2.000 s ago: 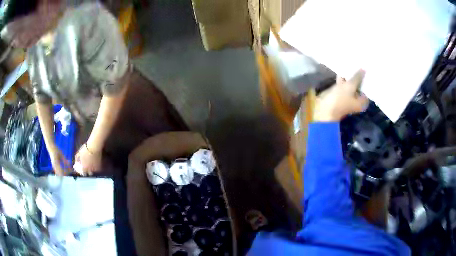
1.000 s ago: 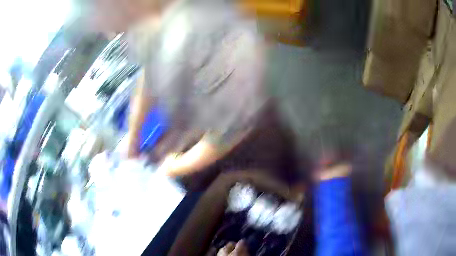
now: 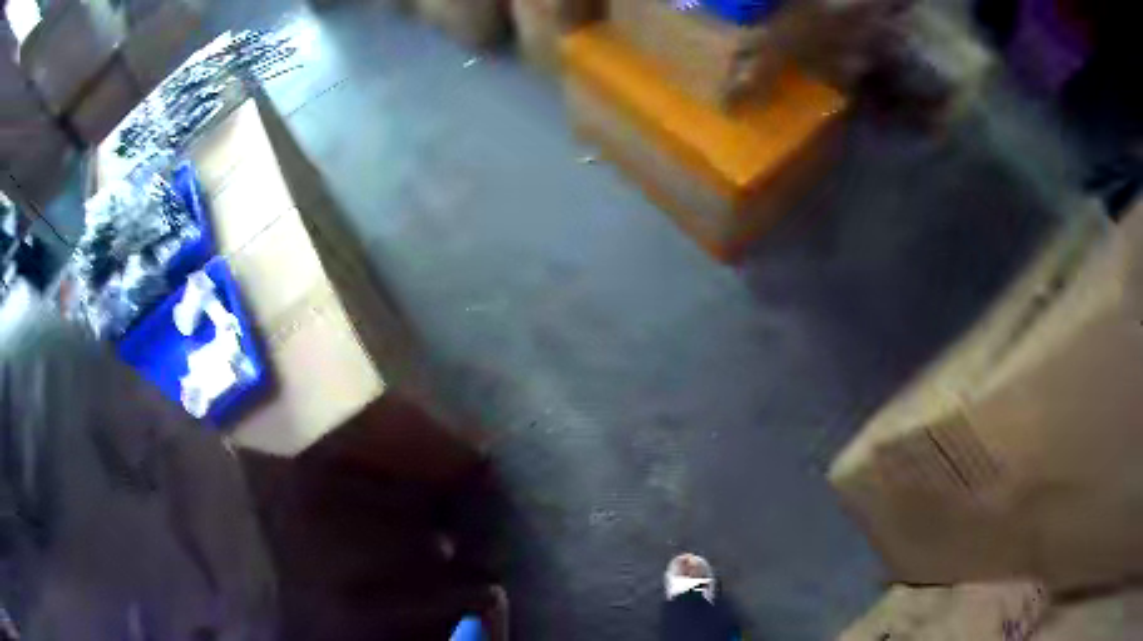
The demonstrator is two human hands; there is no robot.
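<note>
Neither of my hands can be made out. A small blue patch (image 3: 468, 629) shows at the bottom edge, perhaps my sleeve, beside a narrow brown shape that I cannot identify. A blue parts bin (image 3: 240, 402) holding white pieces (image 3: 211, 357) stands at the left, on or against a long tan carton (image 3: 307, 363). Another blue bin (image 3: 189, 215), with a blurred heap of pale and dark parts, lies behind it.
Grey floor (image 3: 527, 288) runs through the middle, with a foot (image 3: 689, 579) at the bottom. Large brown cartons (image 3: 1003, 463) stand right. An orange-topped box (image 3: 702, 113) stands at the back. Blurred grey-brown clothing (image 3: 125, 501) fills the lower left.
The view has swung from the bench and open carton to the floor aisle. The white sheet, the cameras in the carton and my blue-sleeved arm with its hand have left view.
</note>
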